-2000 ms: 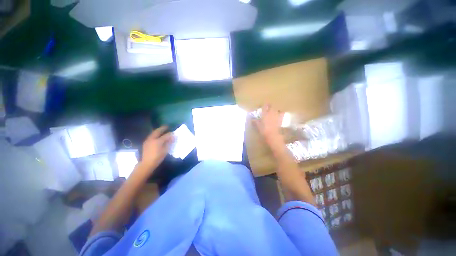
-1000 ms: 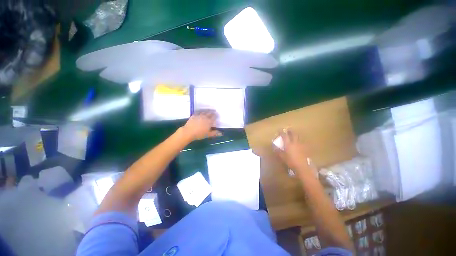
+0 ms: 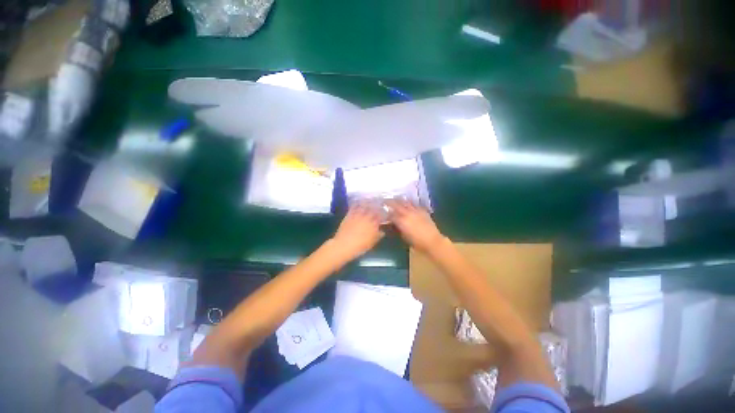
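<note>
My left hand (image 3: 362, 229) and my right hand (image 3: 412, 223) are side by side at the near edge of the open retail box (image 3: 387, 179). Both hold a small shiny bagged accessory (image 3: 387, 211) between their fingertips. The box is white inside, with its pale scalloped lid flaps (image 3: 314, 121) standing beyond it. A second white compartment or box on the left holds a yellow cable (image 3: 298, 164). What lies under my fingers is hidden.
A white card stack (image 3: 377, 323) and leaflets (image 3: 305, 335) lie near my body. A brown accessory carton (image 3: 483, 278) with bagged items is at right, beside upright white cartons (image 3: 633, 347). Other open boxes (image 3: 121, 198) stand at left. A white device (image 3: 470, 139) lies beyond.
My right hand has moved from the brown carton to the open box with a bagged accessory. My left hand has moved to meet it. The view has shifted.
</note>
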